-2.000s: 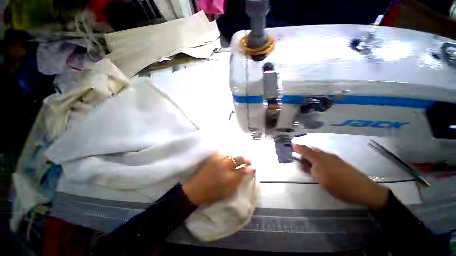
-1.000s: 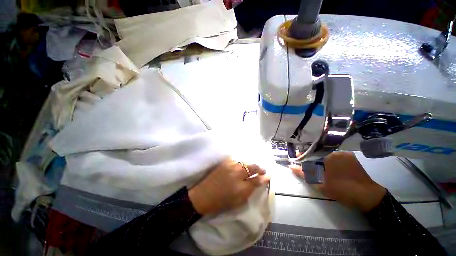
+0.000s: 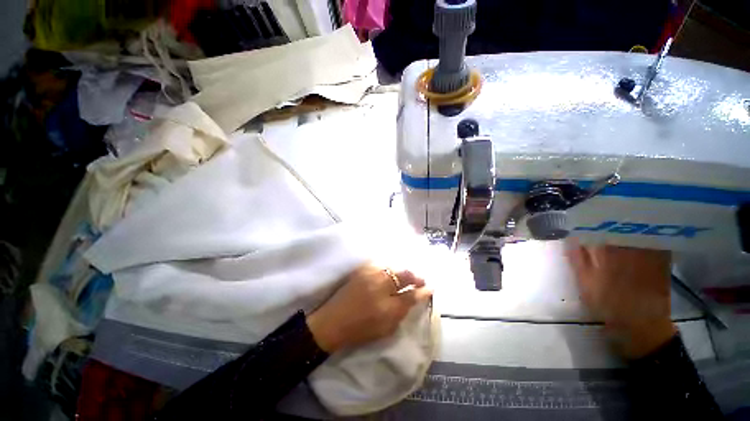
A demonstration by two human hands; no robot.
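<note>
A cream garment piece (image 3: 222, 222) lies in large soft folds left of the needle, one fold hanging over the table's front edge. My left hand (image 3: 370, 304) holds the cloth beside the lit needle area, fingers bent onto it; a ring shows on one finger. My right hand (image 3: 627, 292) is blurred, under the machine arm and right of the needle; its fingertips are partly hidden, and I cannot tell whether it holds anything. The white lockstitch machine (image 3: 526, 107) has a blue stripe. Its presser foot is washed out by the bright lamp.
Flat cream cut panels (image 3: 280, 78) lie at the back left of the table. Crumpled cloth (image 3: 156, 156) heaps at the left edge. A ruler edge (image 3: 510, 393) runs along the table front. A dark metal tool (image 3: 699, 300) lies right of my right hand.
My right hand has moved right, away from the needle area. My left hand stays on the cloth at about the same place. The camera view has shifted a little.
</note>
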